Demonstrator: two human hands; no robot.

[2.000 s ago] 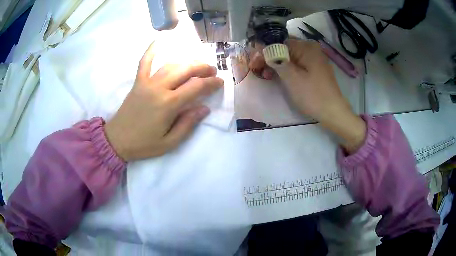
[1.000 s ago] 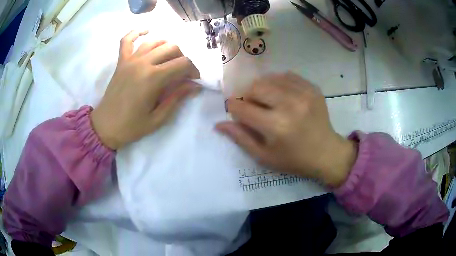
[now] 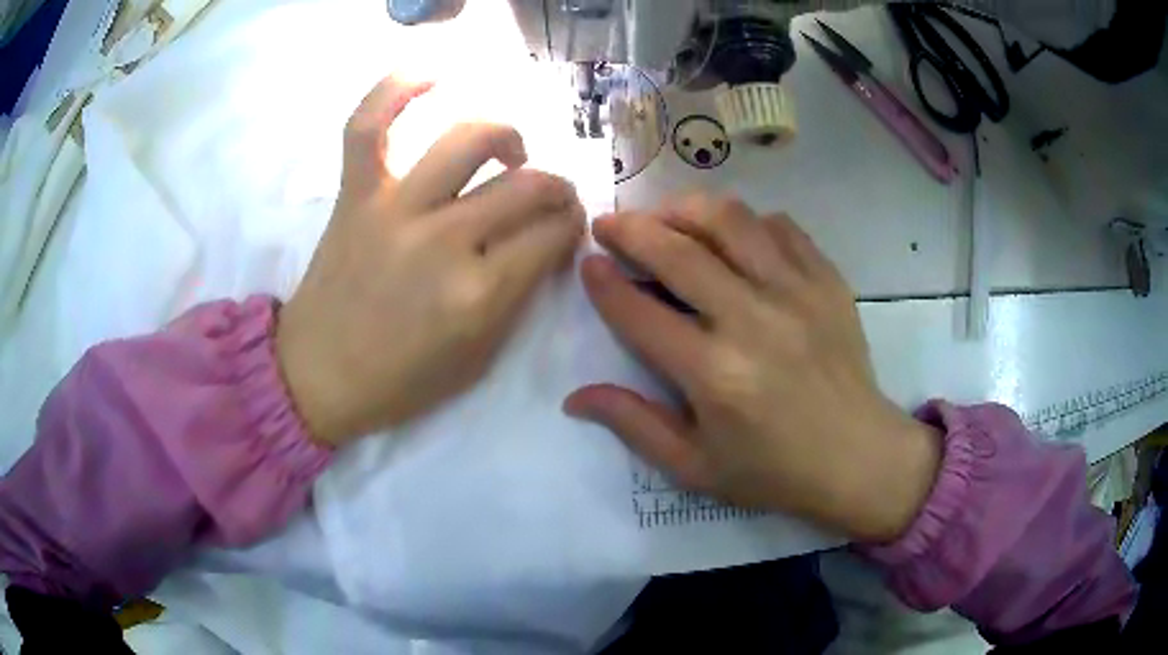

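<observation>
White fabric (image 3: 474, 525) lies under both hands, its right edge running toward the presser foot (image 3: 589, 113) under a bright lamp. My left hand (image 3: 429, 275) is palm down on the fabric, fingers bent, fingertips near the right edge below the presser foot. Its thumb is hidden, so a pinch cannot be told. My right hand (image 3: 756, 358) rests at the fabric's right edge, fingertips close to my left fingertips, thumb spread apart lower down on the cloth. It shows no clear grip.
A black round part with a cream ribbed knob (image 3: 758, 113) sits right of the needle. Pink-handled snips (image 3: 897, 122) and black scissors (image 3: 945, 77) lie at the upper right. A narrow strip (image 3: 976, 243) lies below them. Cream strips (image 3: 58, 211) lie at the left.
My right hand has left the cream knob and come down and left to the fabric edge. My left hand shifted left, then back toward the edge, its fingers now more bent.
</observation>
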